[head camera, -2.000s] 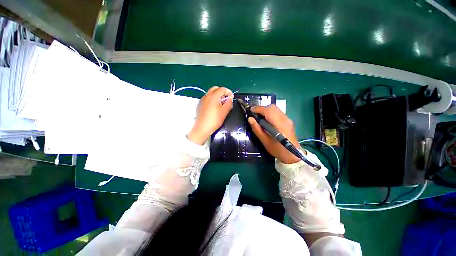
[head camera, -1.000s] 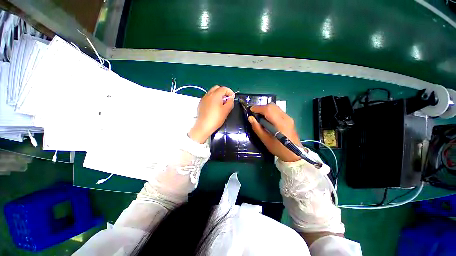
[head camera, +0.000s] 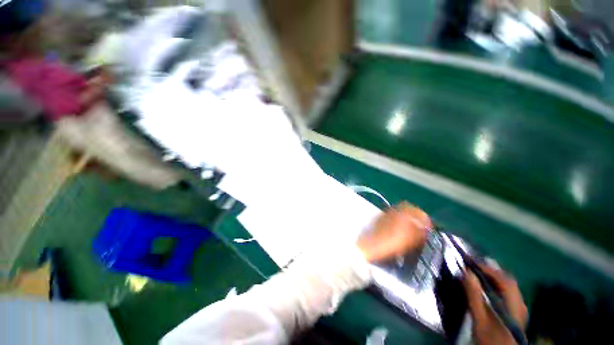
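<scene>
The view is blurred. A glossy black solar panel (head camera: 411, 286) lies low in the picture, right of centre, partly under my hands. My left hand (head camera: 397, 232) is closed at the panel's upper left edge; a white lead wire (head camera: 370, 193) curves to it, and the pinched end is too blurred to see. My right hand (head camera: 495, 303) grips the dark, pen-like soldering iron (head camera: 501, 306) over the panel's right part, near the bottom edge. The iron's tip cannot be made out.
White-backed panels (head camera: 296, 195) overlap left of my left hand. A metal rail (head camera: 431, 178) runs behind, with the green conveyor belt (head camera: 444, 114) beyond. A blue stool (head camera: 185, 253) stands on the floor at left. A person's pink sleeve (head camera: 50, 84) shows upper left. A dark blurred object (head camera: 559, 313) is lower right.
The view has swung to the left, so my hands and the panel now sit lower right. The other person has come into view; the black box and reels have left it.
</scene>
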